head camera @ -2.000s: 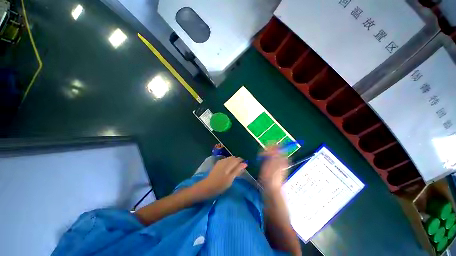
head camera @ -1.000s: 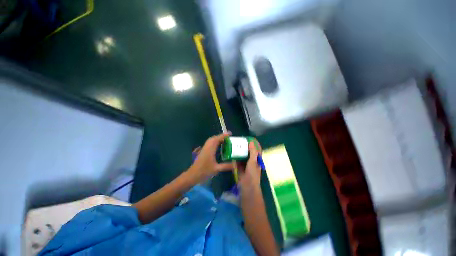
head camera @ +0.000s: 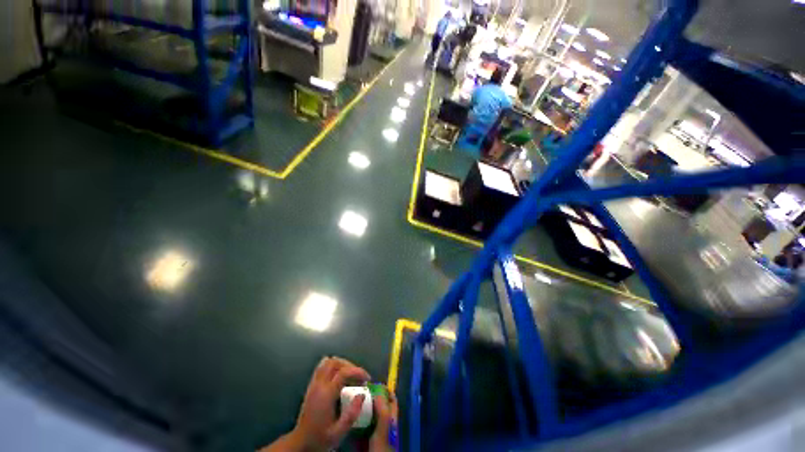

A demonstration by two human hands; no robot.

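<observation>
A green solder paste jar (head camera: 378,389) with a white label on its side is held low in the view, near the bottom edge. My left hand (head camera: 328,402) grips it from the left, thumb on the label. My right hand (head camera: 382,422) holds it from the right and is partly cut off by the bottom edge. A small blue piece, perhaps the blue pen (head camera: 394,433), shows beside my right hand. The label strip and the clipboard are out of view.
A blue metal frame (head camera: 521,225) rises close at the right. Dark boxes with white tops (head camera: 494,179) stand on the green floor behind it. A blue rack (head camera: 207,79) stands at the upper left. A person in blue (head camera: 488,101) is at the back. Yellow lines mark the floor.
The view has swung up from the bench to the factory floor. The jar, earlier standing on the bench, was taken up in both hands and remains held, now lower in the picture.
</observation>
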